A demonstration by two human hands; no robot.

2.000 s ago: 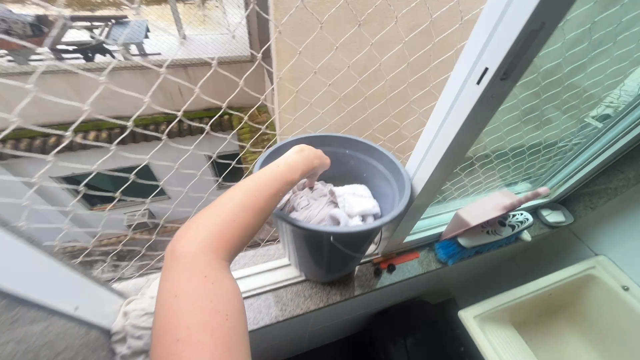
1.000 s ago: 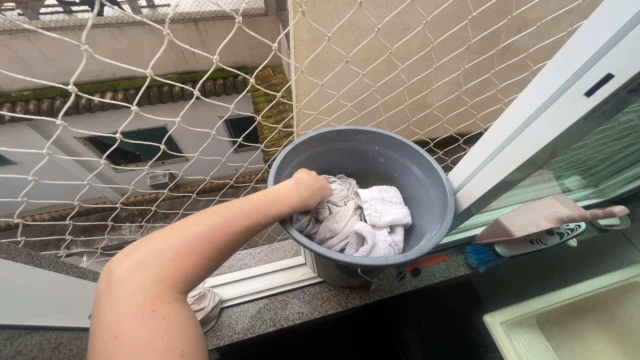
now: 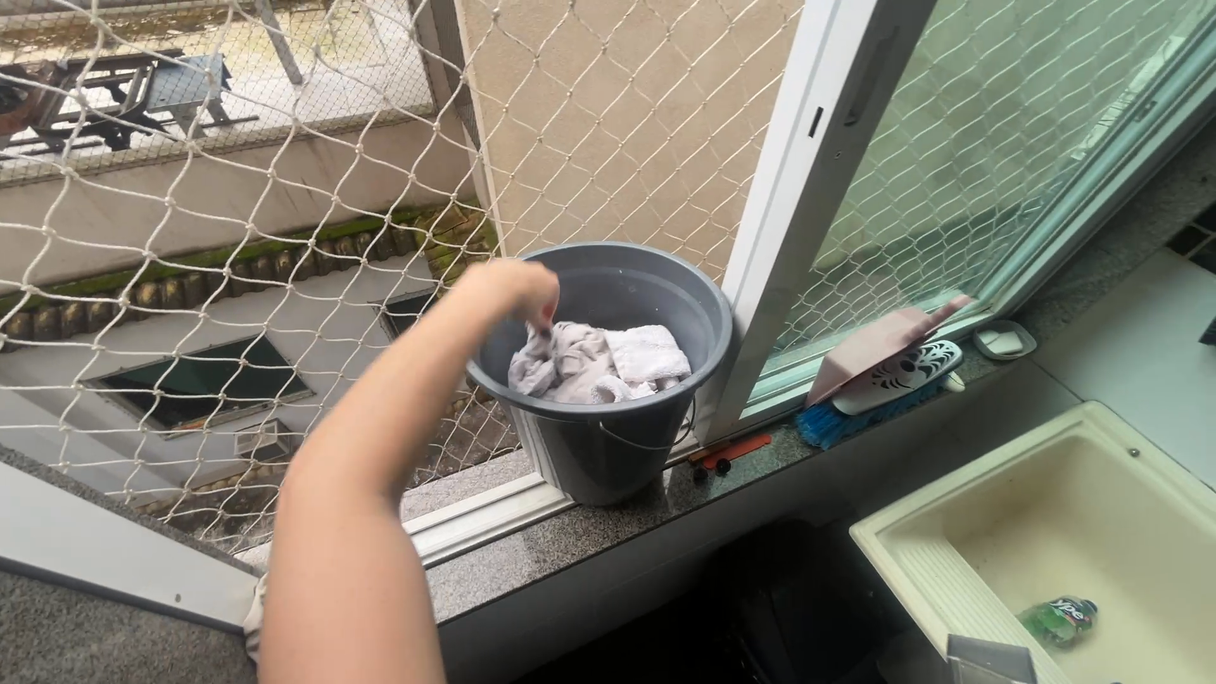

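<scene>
A dark grey plastic bucket (image 3: 608,446) with a wire handle stands upright on the granite window sill. Inside it lie a crumpled greyish-white cloth (image 3: 579,356) and, to its right, a folded white terry cloth (image 3: 651,353). From the lower left my left arm reaches over the bucket's left rim. My left hand (image 3: 521,290), slightly blurred, is bent downward with its fingers closed on an edge of the greyish cloth; the fingertips are partly hidden. My right hand is out of view.
White safety netting (image 3: 361,152) spans the window opening behind the bucket. Right along the sill are an orange-red object (image 3: 736,451), a pink dustpan (image 3: 869,351), a blue-bristled brush (image 3: 826,426) and a soap dish (image 3: 1003,340). A cream laundry sink (image 3: 1092,418) holds a green bottle (image 3: 1059,619).
My left hand has shifted from over the greyish cloth toward the bucket's left rim. The view has swung so that more of the sink shows.
</scene>
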